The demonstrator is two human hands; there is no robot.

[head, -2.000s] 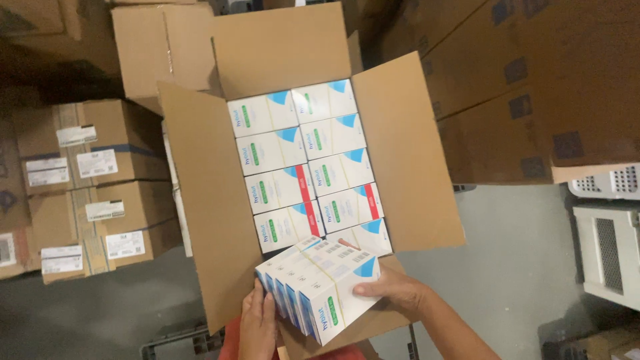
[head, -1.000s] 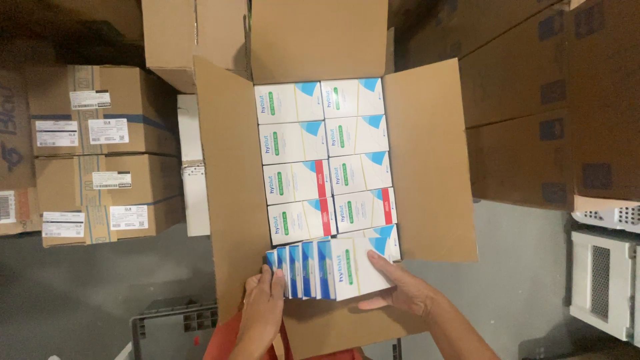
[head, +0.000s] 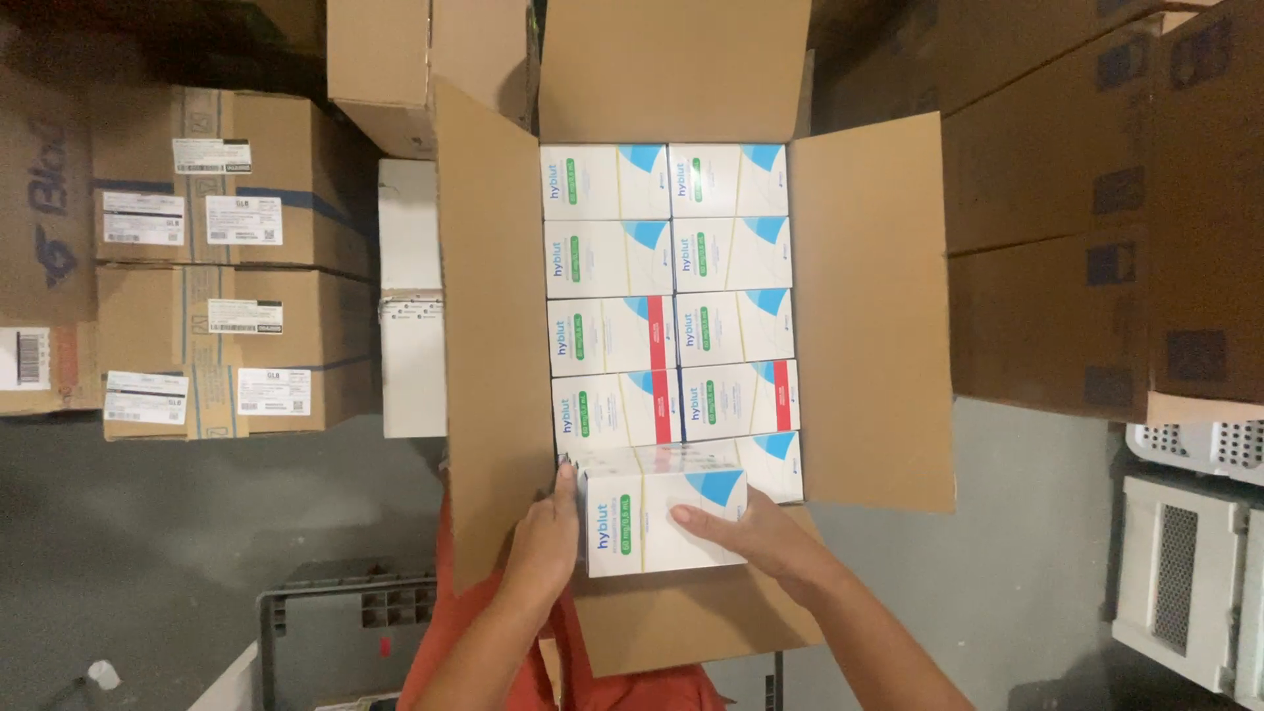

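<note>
An open cardboard box [head: 871,316] holds two columns of white Hyblut medicine cartons [head: 607,259] with blue corners, some with a red stripe. At its near end a banded stack of the same cartons [head: 667,528] is between my two hands, over the lower left of the columns. My left hand [head: 546,538] presses on the stack's left side, fingers along its edge. My right hand [head: 755,533] grips the right side, the thumb lying on the front carton's face. The lower part of the stack is hidden, so I cannot tell how deep it sits.
Taped, labelled cardboard boxes [head: 341,341] are stacked at the left, beside white boxes [head: 412,365]. Large brown cartons [head: 1047,326] stand at the right, above white plastic crates [head: 1175,592]. A grey plastic crate [head: 346,632] is at the lower left, on the grey floor side.
The stack was tilted with its carton edges fanned out two seconds ago; now it is squared up between my hands, at the left column's near end. The view has shifted.
</note>
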